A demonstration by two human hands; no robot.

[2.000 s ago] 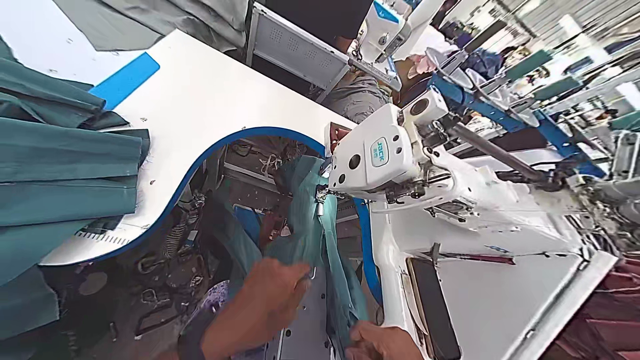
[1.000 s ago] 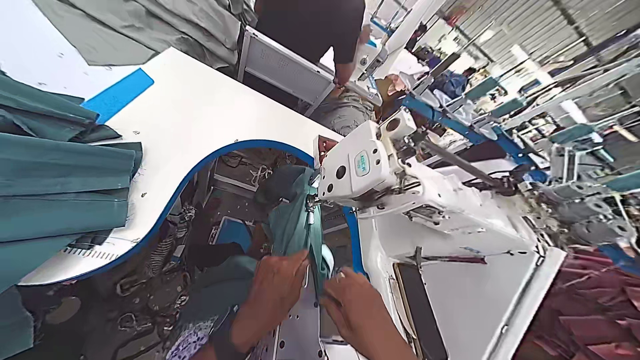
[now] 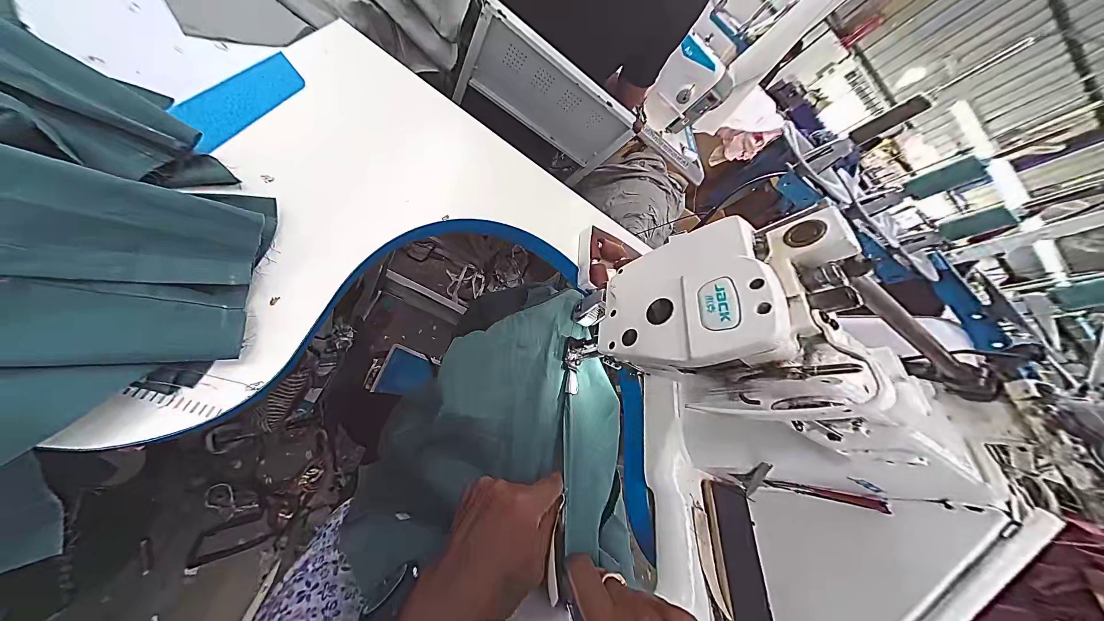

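A length of teal fabric (image 3: 509,388) runs from the needle and presser foot (image 3: 573,354) of a white Jack sewing machine (image 3: 699,297) down to my hands. My left hand (image 3: 504,539) is closed on the fabric's folded edge, left of the seam line. Low in the view, my right hand (image 3: 612,595), with a ring on one finger, pinches the same fabric just right of it; its lower part is cut off by the frame. The fingertips of both hands are partly hidden by the cloth.
Stacked teal fabric pieces (image 3: 121,259) and a blue strip (image 3: 241,99) lie on the white curved table (image 3: 388,129) at left. Below its blue edge are cables and machine parts. Another person in dark clothing (image 3: 604,34) sits beyond, beside a second machine (image 3: 690,78). Maroon cloth (image 3: 1048,578) is at lower right.
Between one second ago and now, my right hand has moved down toward the bottom edge. The teal fabric is spread wider left of the needle than two seconds ago.
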